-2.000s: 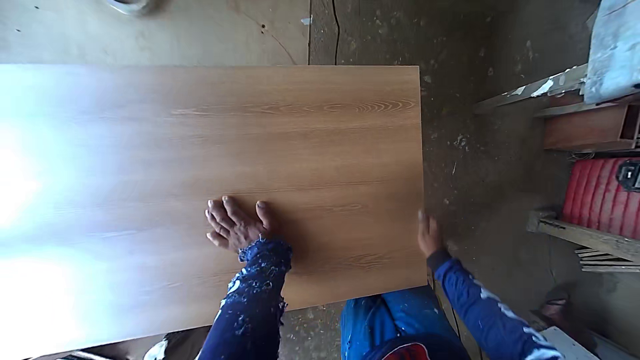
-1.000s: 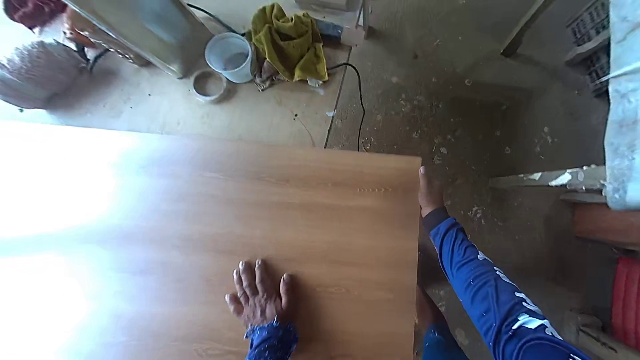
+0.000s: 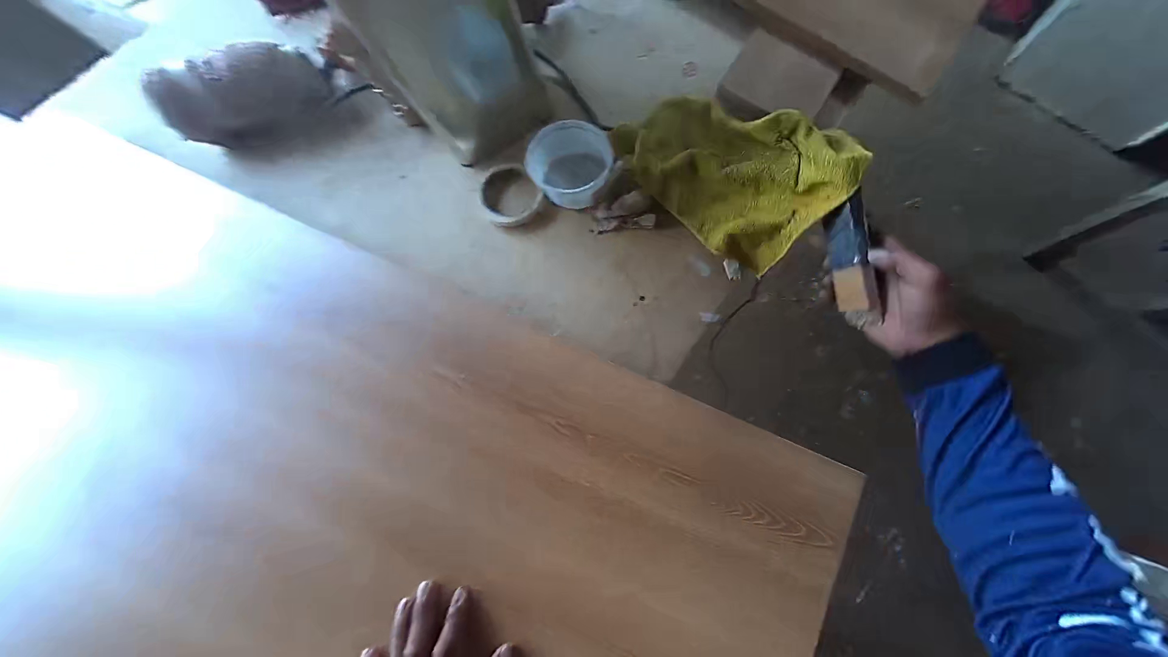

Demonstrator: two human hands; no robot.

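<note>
My left hand [image 3: 438,625] lies with spread fingers on a wood-grain panel [image 3: 584,493], at the bottom of the view; only the fingers show. Beyond the panel's far right corner, my right hand [image 3: 912,297] grips a small block [image 3: 849,255], dark on one part and light wood-coloured at the near end. What kind of block it is I cannot tell. Right beside the block's far end is a crumpled yellow cloth [image 3: 748,178]; whether the two touch is unclear.
Past the panel, a clear plastic tub [image 3: 570,164] and a small round lid or ring [image 3: 511,195] stand by a large metal can [image 3: 447,73]. A filled plastic bag [image 3: 242,91] lies at the left. Wooden pieces [image 3: 780,73] are at the back, and a dark cable [image 3: 721,338] runs over the floor.
My right hand has left the panel's right edge, moved out beyond the far corner and taken hold of the block. My left hand still rests on the panel. The view has shifted and turned.
</note>
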